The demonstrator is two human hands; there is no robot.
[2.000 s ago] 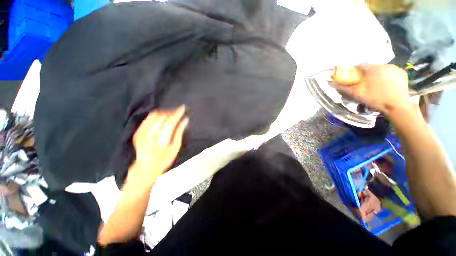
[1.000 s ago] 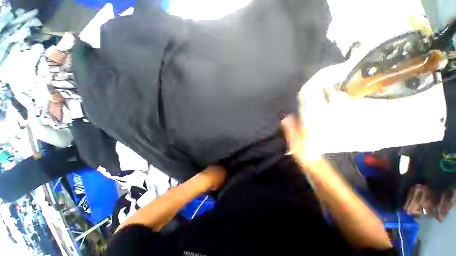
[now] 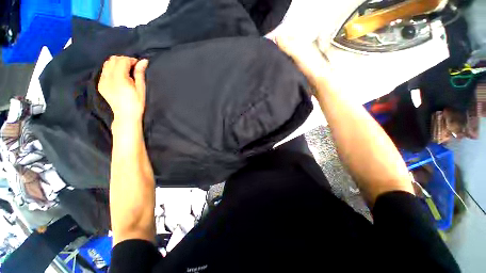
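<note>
A large black garment [image 3: 197, 90] lies over the white ironing table [image 3: 367, 74] in front of me. My left hand [image 3: 123, 80] is on the garment's left part, fingers bent, and seems to pinch a fold of it. My right hand [image 3: 290, 45] is at the garment's upper right edge; its fingers are washed out against the white cover, so its hold is unclear. The steam iron [image 3: 389, 26], with its tan wooden handle, rests at the table's upper right, untouched.
Blue crates stand at the upper left [image 3: 58, 32] and lower right [image 3: 447, 186]. Heaped white and brown-striped pieces [image 3: 32, 176] lie at the left. White cut pieces [image 3: 184, 210] are below the table's near edge. Dark cloth and a thin cable are at the right.
The iron, held by my right hand in the earliest frame, is now released at the upper right. My left hand has moved up and left. The garment has been shifted and its right end rearranged.
</note>
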